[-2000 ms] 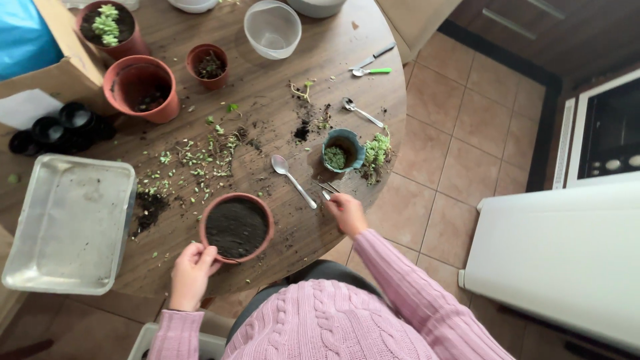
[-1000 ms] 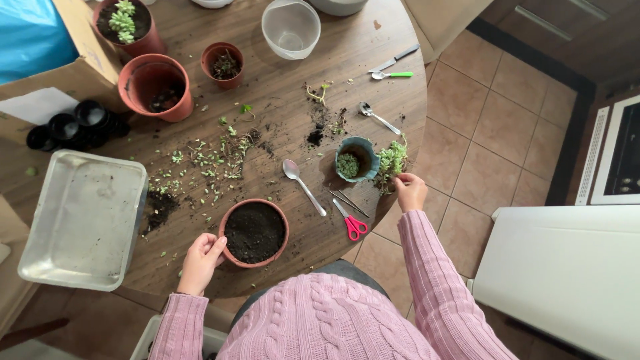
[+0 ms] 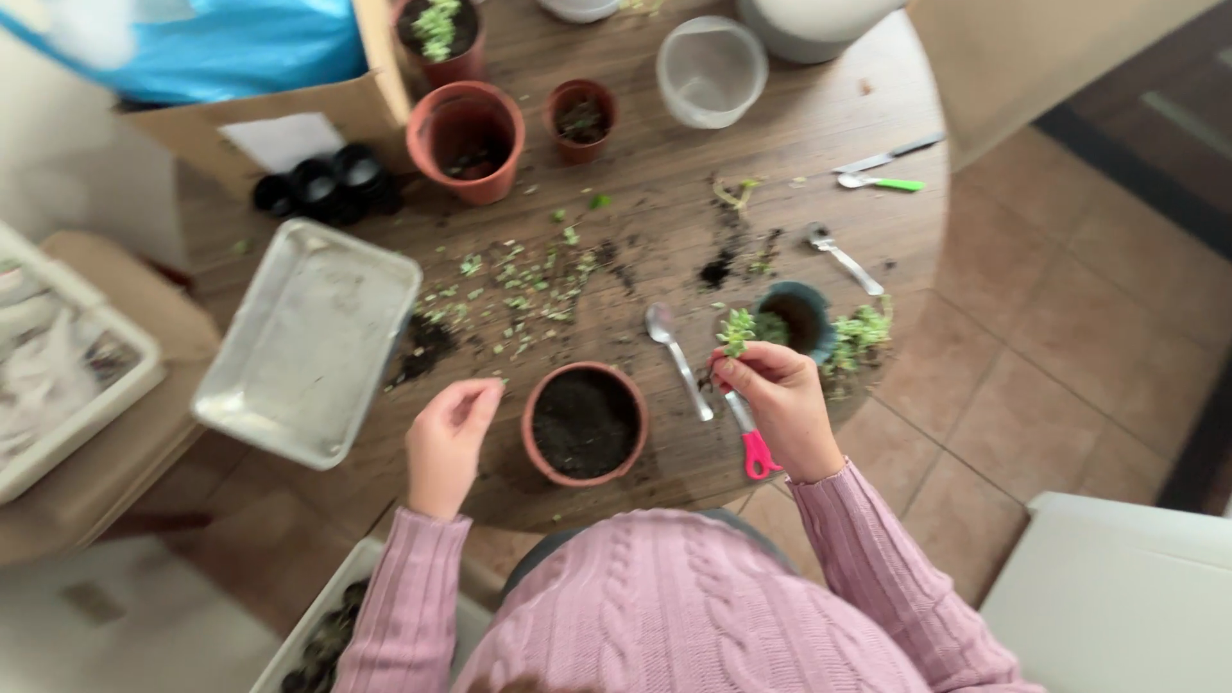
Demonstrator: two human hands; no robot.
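A small succulent cutting point(image 3: 737, 329) is pinched in my right hand point(image 3: 778, 399), in front of the blue-green pot point(image 3: 807, 310). Beside that pot lies a clump of succulent stems point(image 3: 859, 337). My left hand point(image 3: 450, 443) hovers left of the soil-filled terracotta-coloured pot point(image 3: 585, 423), thumb and finger close together; a tiny green bit shows at the fingertips, and whether it is held is unclear. Between the soil pot and my right hand lies a metal spoon point(image 3: 680, 361). Pink-handled scissors point(image 3: 758, 454) lie partly under my right hand.
A metal tray point(image 3: 313, 337) sits at the left, near black seedling pots point(image 3: 327, 183). Loose leaves point(image 3: 520, 289) and spilled soil are scattered mid-table. Farther back stand an empty-looking brown pot point(image 3: 467, 140), a smaller pot point(image 3: 580, 120) and a clear plastic tub point(image 3: 712, 72).
My right hand has moved left from the succulent clump and now holds a cutting. My left hand has let go of the soil pot's rim. The view has shifted.
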